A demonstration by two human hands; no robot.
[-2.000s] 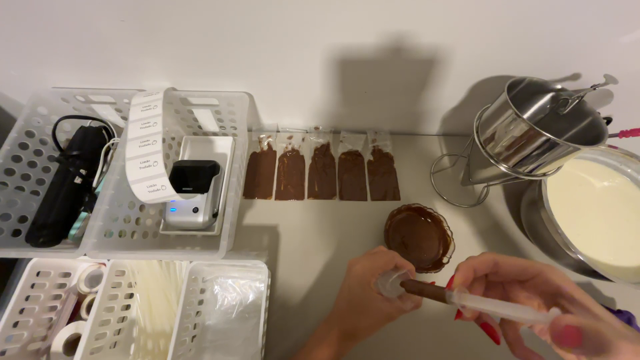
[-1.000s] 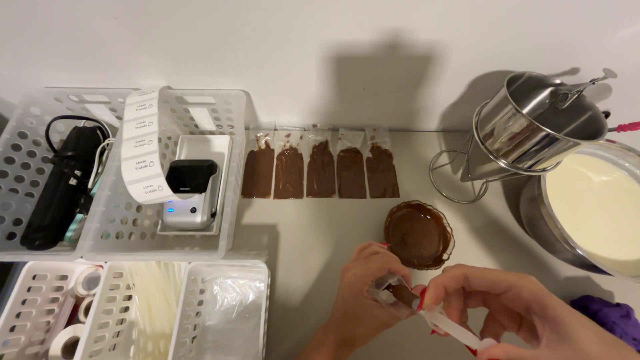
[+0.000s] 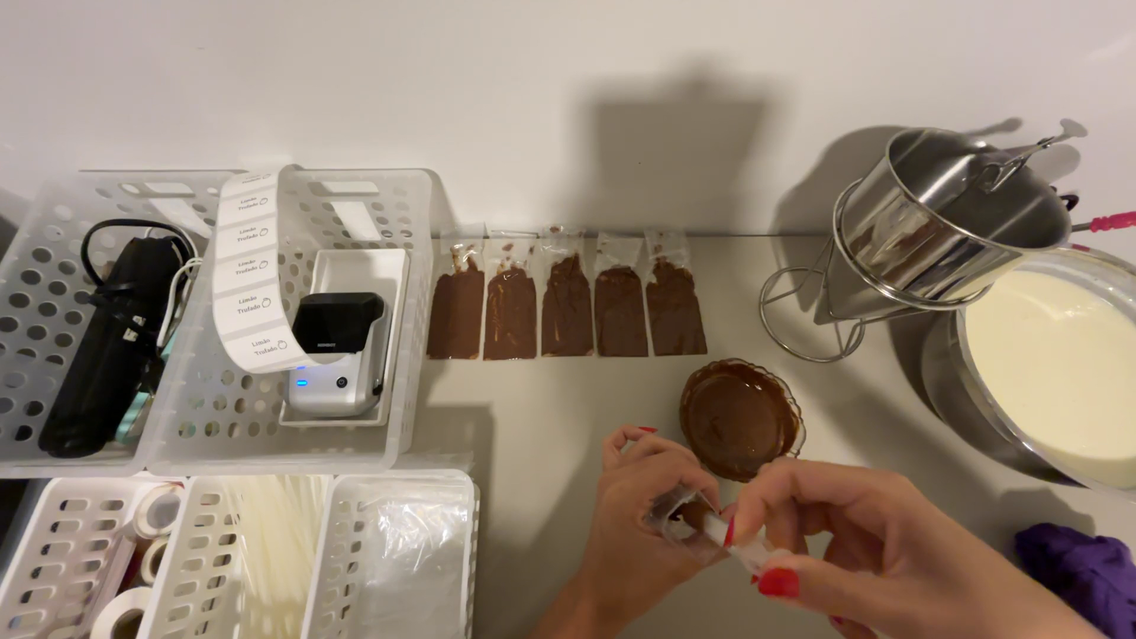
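My left hand [image 3: 652,515] is closed around a small clear plastic bag [image 3: 676,519], its mouth spread. In my right hand [image 3: 852,532] is a plastic syringe [image 3: 741,543], whose chocolate-smeared end sits in the bag's opening. My fingers hide part of both. Just above my hands stands a scalloped glass bowl [image 3: 742,421] of melted chocolate. Farther back, several clear bags filled with chocolate lie side by side, among them a bag [image 3: 456,312] at the left end and a bag [image 3: 675,309] at the right end.
To the right, a steel funnel dispenser [image 3: 945,222] on a wire stand leans near a large pot [image 3: 950,382] of cream-coloured mixture. A purple cloth [image 3: 1069,568] lies below. Plastic baskets [image 3: 404,444] on the left hold a label printer [image 3: 335,355], a label strip [image 3: 244,266], rolls and empty bags [image 3: 399,550].
The syringe end has gone from outside the bag's mouth into it, and more of the syringe is now covered by my right hand. Both hands stay below the chocolate bowl.
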